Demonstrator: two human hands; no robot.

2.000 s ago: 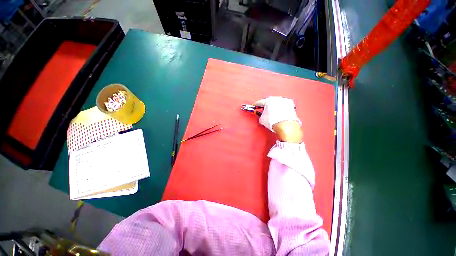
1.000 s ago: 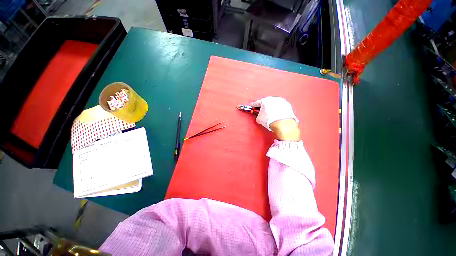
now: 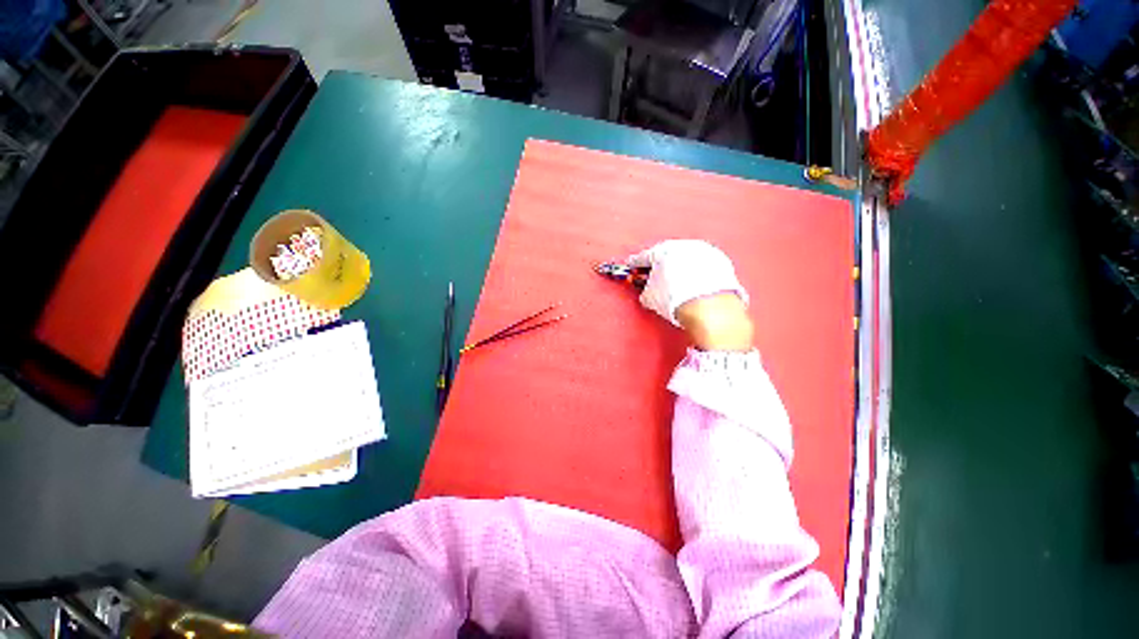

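My right hand [image 3: 695, 280], in a white glove, is closed around the side cutters [image 3: 621, 271] over the upper middle of the red mat [image 3: 600, 412]. The silvery jaws point left out of the glove; the handles are mostly hidden by the hand. My left hand is not in view; the left sleeve lies bent along the bottom edge. The dark tweezers [image 3: 515, 328] lie on the mat's left part, prongs in a narrow V pointing right.
A slim dark pen or probe [image 3: 446, 343] lies left of the mat. Further left are a printed record sheet [image 3: 287, 406], a sticker sheet [image 3: 237, 327] and a yellow cup [image 3: 337, 272] of small pieces. A black tray [image 3: 269, 106] stands far left, a conveyor [image 3: 962, 375] right.
The cutters and right hand have shifted slightly left over the mat since the earliest frame. The view has also shifted a little. The tweezers and papers lie as before.
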